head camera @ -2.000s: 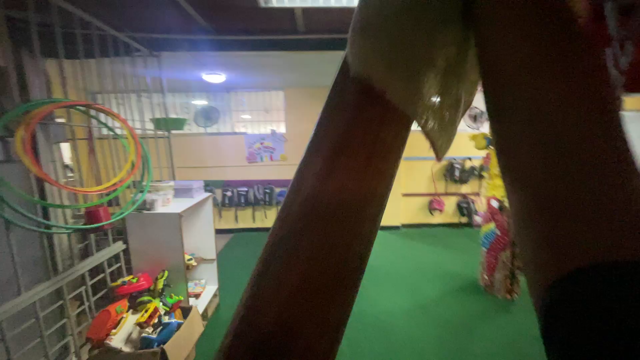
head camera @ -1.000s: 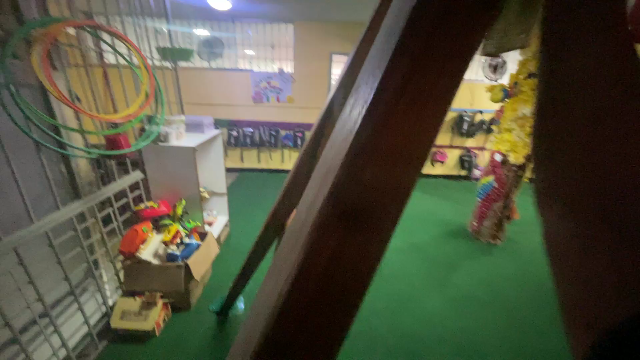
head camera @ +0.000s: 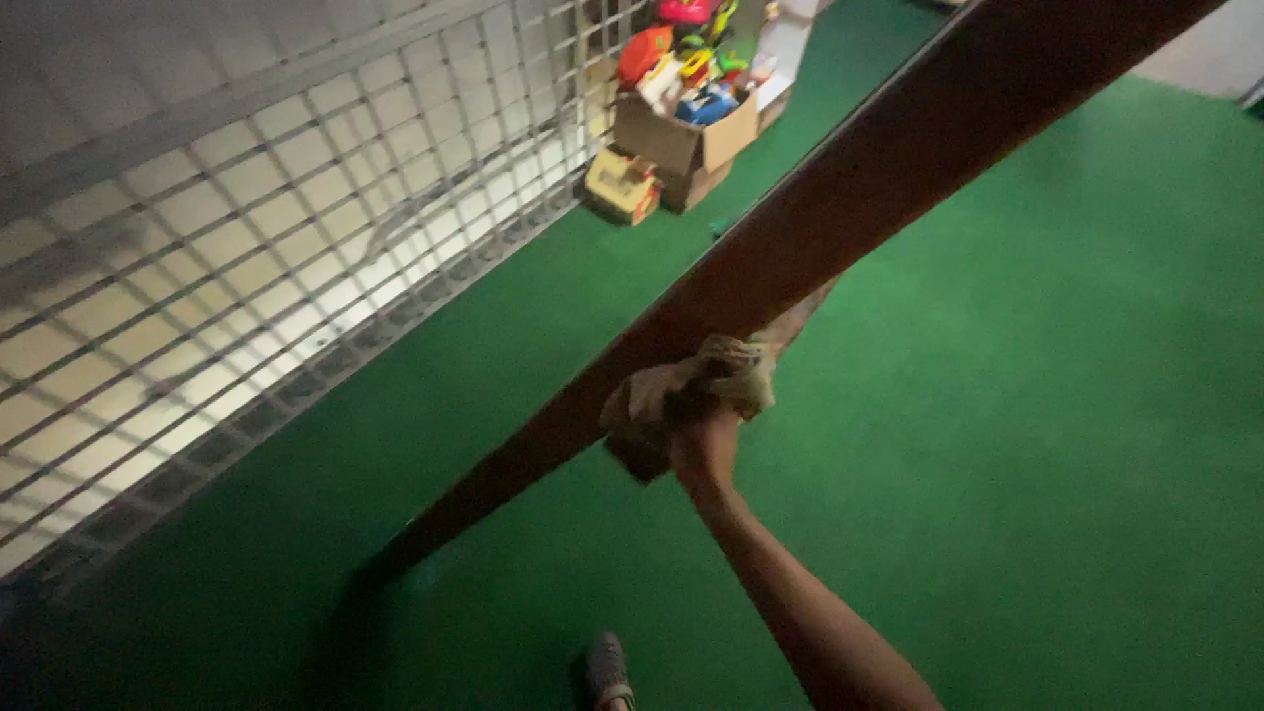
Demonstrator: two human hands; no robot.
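A long dark-brown wooden beam slants across the head view from the upper right down to the green floor at the lower left. Against its underside, near the middle, my right hand is closed on a crumpled beige cloth. The fingers are partly hidden by the cloth and blurred. The forearm comes in from the lower right. My left hand is out of view.
Metal grid railing runs along the left. Beyond the beam stand a cardboard box of colourful toys and a small yellow box. A shoe is on the green floor at the bottom.
The view has swung down towards the floor. My right hand with the cloth now shows at the beam; neither is clearly visible one second ago.
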